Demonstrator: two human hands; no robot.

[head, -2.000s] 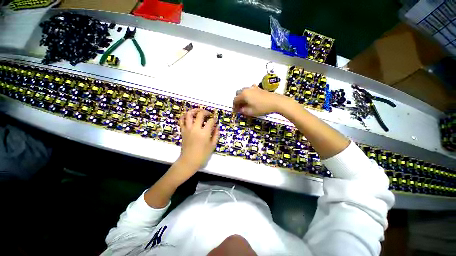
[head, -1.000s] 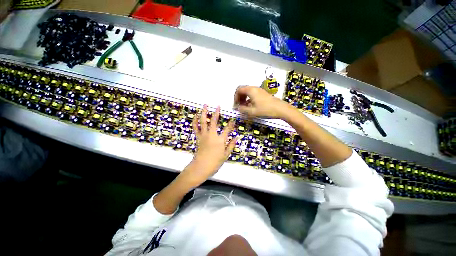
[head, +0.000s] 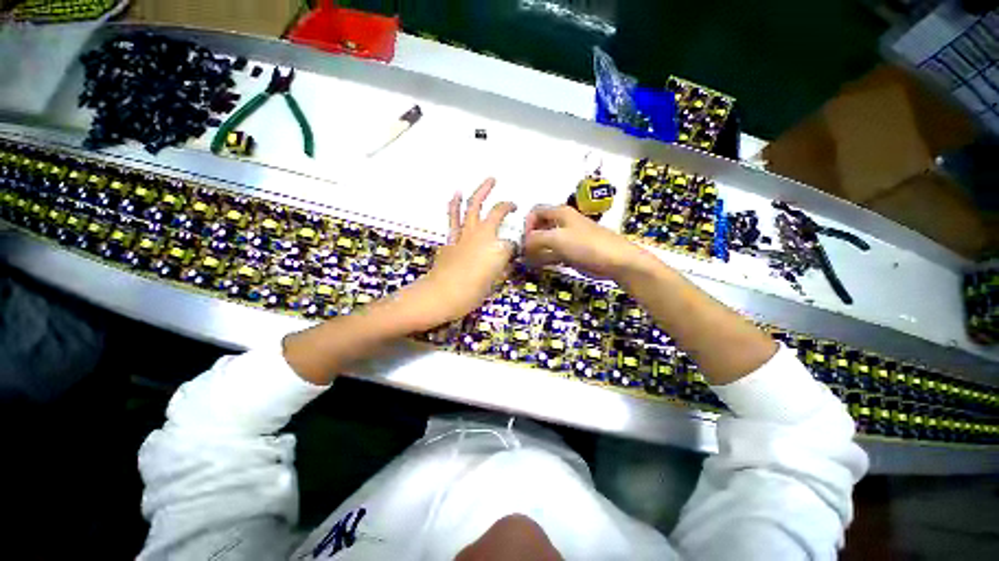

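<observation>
The populated board panels (head: 362, 263) run in a long double row, crowded with yellow, black and silver parts. My left hand (head: 478, 254) is over the back edge of the row, its fingers spread, its thumb side close to my right hand. My right hand (head: 564, 241) is at the same back edge, fingertips curled and pinched together. Whether anything small is between its fingertips cannot be told. The yellow tag or small bottle (head: 595, 196) stands just behind my right hand. A spare panel (head: 670, 206) lies to its right.
A heap of black components (head: 153, 88) and green-handled cutters (head: 268, 110) lie at left. A knife (head: 395, 129) lies behind my hands. Blue pieces (head: 721, 232), loose leaded parts (head: 791, 247) and cutters (head: 827, 258) lie at right. A red bin (head: 343, 31) and blue tray (head: 654, 114) are behind.
My left hand has moved from over the boards to the back edge, beside my right hand. My right hand has shifted only slightly. The board row appears shifted to the right.
</observation>
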